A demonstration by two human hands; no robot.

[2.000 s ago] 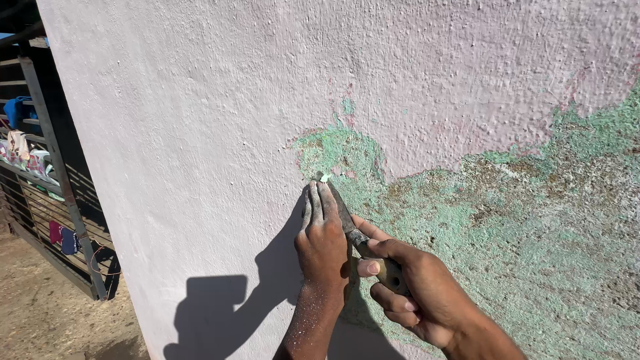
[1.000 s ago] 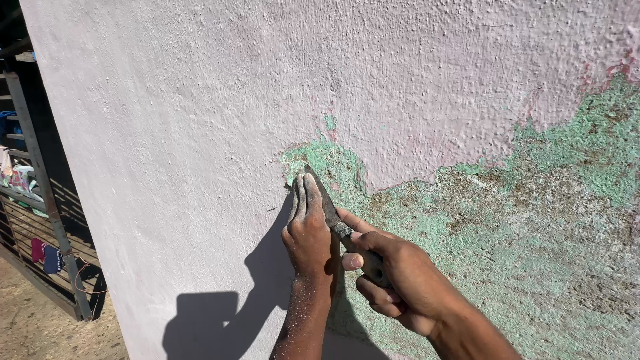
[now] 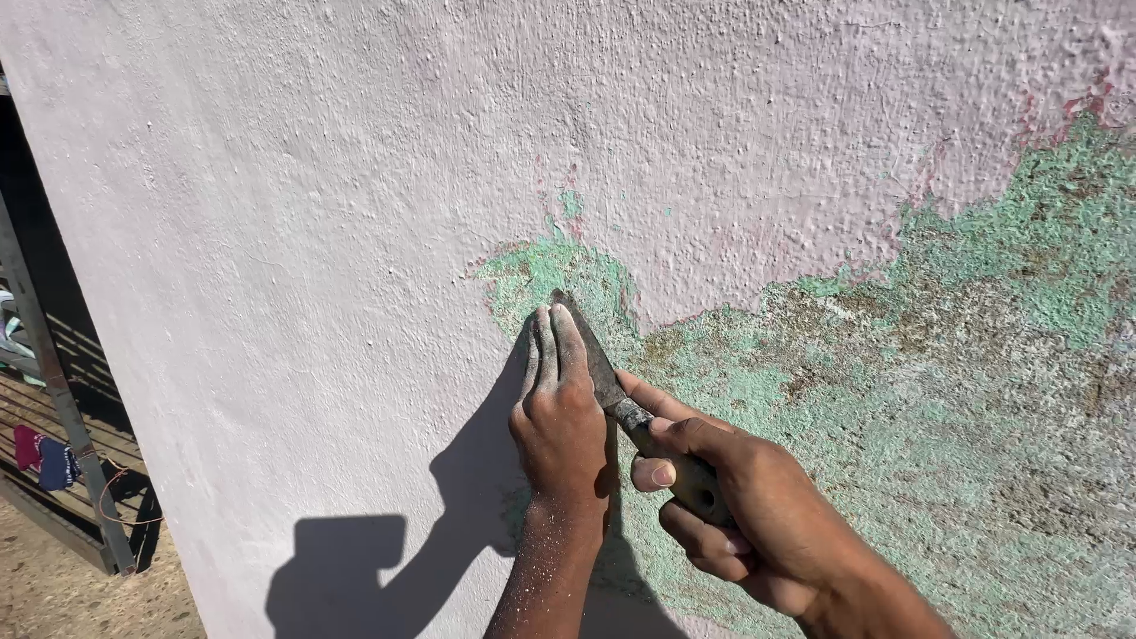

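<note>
My right hand [image 3: 737, 497] is closed around the dark handle of a pointed metal trowel [image 3: 593, 355], whose blade slants up and left against the wall. Over the blade's left side lie the dusty fingers of my left hand [image 3: 559, 399], which presses on it near the tip; its thumb is hidden. Around the tip is a patch of exposed green paint [image 3: 568, 266] in the pale pink wall [image 3: 311, 222]. Fine pale dust speckles my left forearm.
A wide rough area of green and bare plaster [image 3: 932, 444] spreads to the right. At the far left stands a metal-framed slatted structure [image 3: 67, 390] with red and blue cloths [image 3: 55, 463] on it, above sandy ground [image 3: 98, 612]. My shadow falls on the lower wall.
The white-green flake seen at the blade's tip two seconds ago no longer shows there. Both hands stay on the trowel. The view has shifted slightly.
</note>
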